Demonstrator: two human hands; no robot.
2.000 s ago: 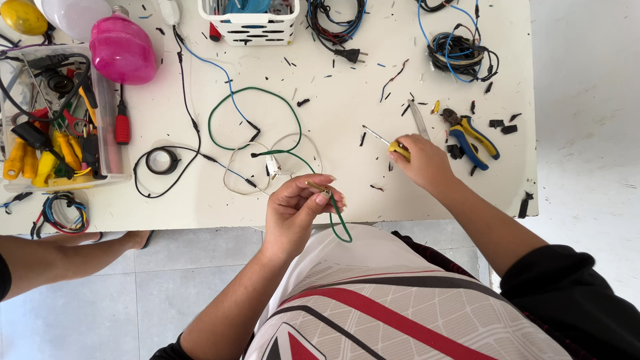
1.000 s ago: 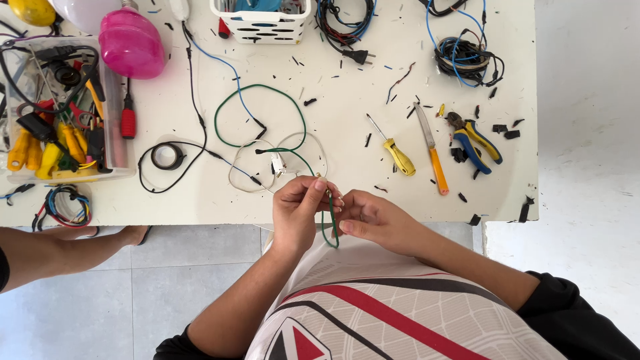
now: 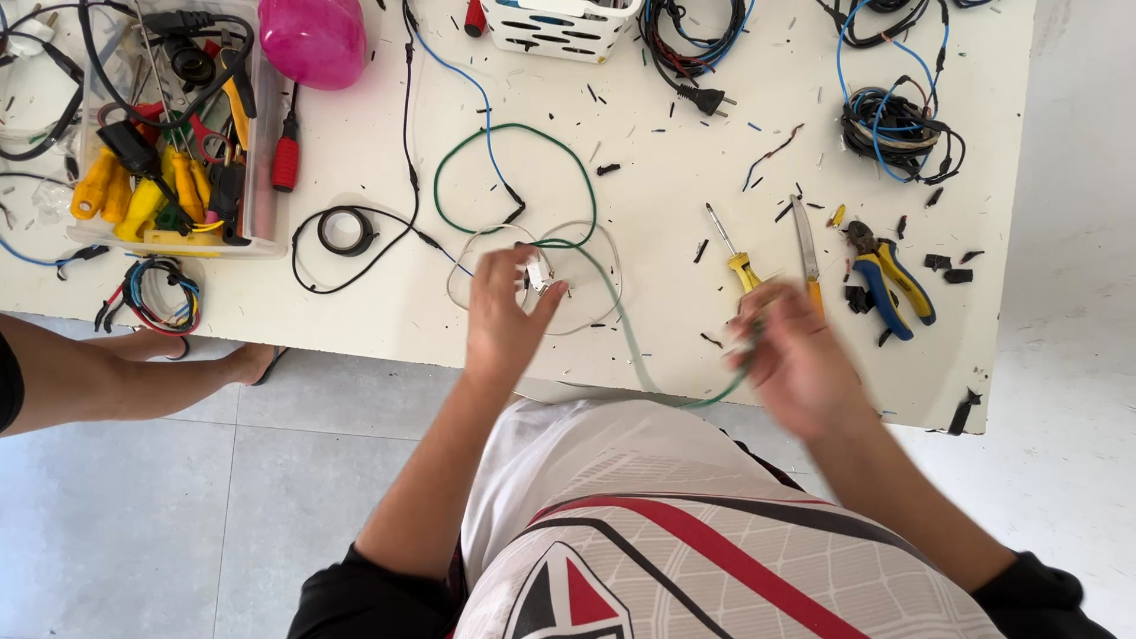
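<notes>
My left hand is over the table's near part, thumb and fingers apart at a small white fitting on a thin white wire; whether it touches the fitting is unclear. My right hand, blurred, holds the end of a green wire, which loops back across the tabletop. Just beyond that hand lie a yellow-handled screwdriver and a knife with an orange handle, partly hidden by the fingers. Combination pliers with blue and yellow handles rest farther right.
A clear plastic bin of tools stands at left, beside a red-handled screwdriver and a pink bulb-shaped object. Black tape, a white basket, coiled cables and scraps lie around. Another person's legs are at left.
My hands, together at the green wire one second ago, have parted: the right moved right with the wire, the left forward to the white fitting. The screwdriver, in my right hand two seconds ago, lies on the table.
</notes>
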